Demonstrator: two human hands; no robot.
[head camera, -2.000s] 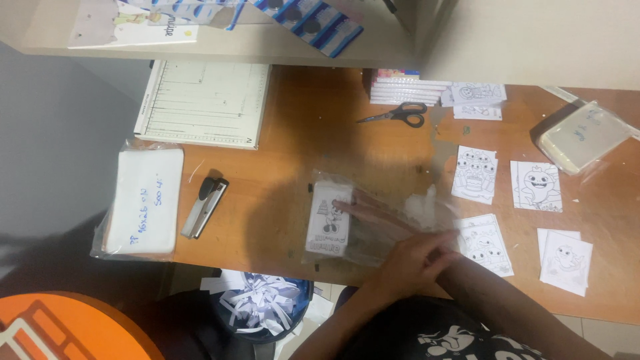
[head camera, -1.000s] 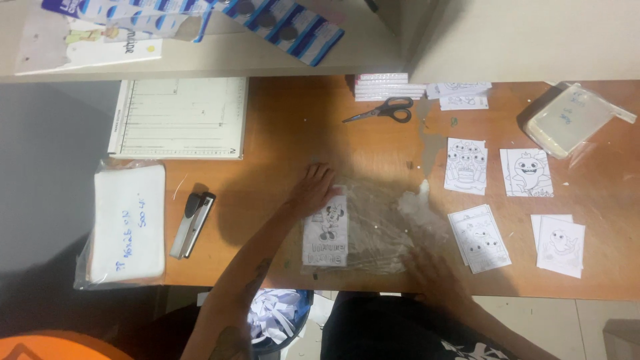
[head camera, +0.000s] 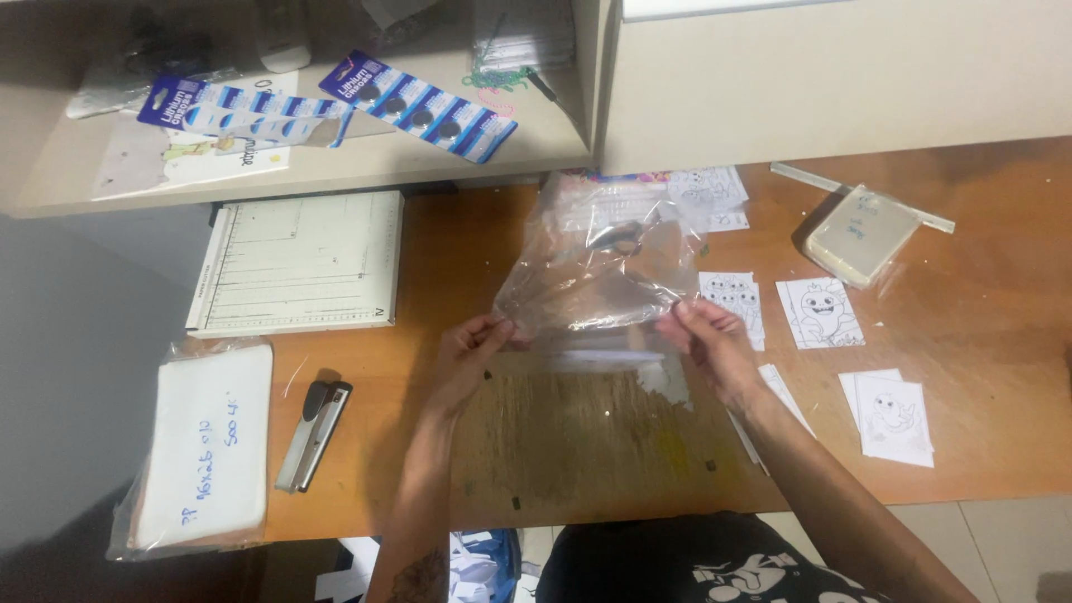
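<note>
A clear plastic bag (head camera: 599, 276) is stretched between my two hands above the wooden desk. My left hand (head camera: 477, 343) pinches its near left corner, and my right hand (head camera: 708, 335) pinches the near right corner. Through the film, scissors (head camera: 624, 239) and a stack of booklets (head camera: 603, 205) show faintly. Right of my right hand lie printed cards with line drawings: a group drawing (head camera: 731, 303), a smiling shark (head camera: 821, 311) and a small stack (head camera: 896, 419). Another stack (head camera: 787, 400) is partly covered by my right forearm.
A stapler (head camera: 314, 435), a paper cutter (head camera: 301, 264) and a pack of plastic bags (head camera: 205, 444) are on the left. A smaller bag pack (head camera: 863, 234) rests at the back right. The overhanging shelf (head camera: 502, 172) holds battery blister cards (head camera: 419, 105). Below the desk edge is a bin of paper scraps (head camera: 481, 569).
The clear bag, flat on the desk a second ago, is now lifted and spread between both hands. The printed sheet under my left hand no longer shows there. The view has shifted.
</note>
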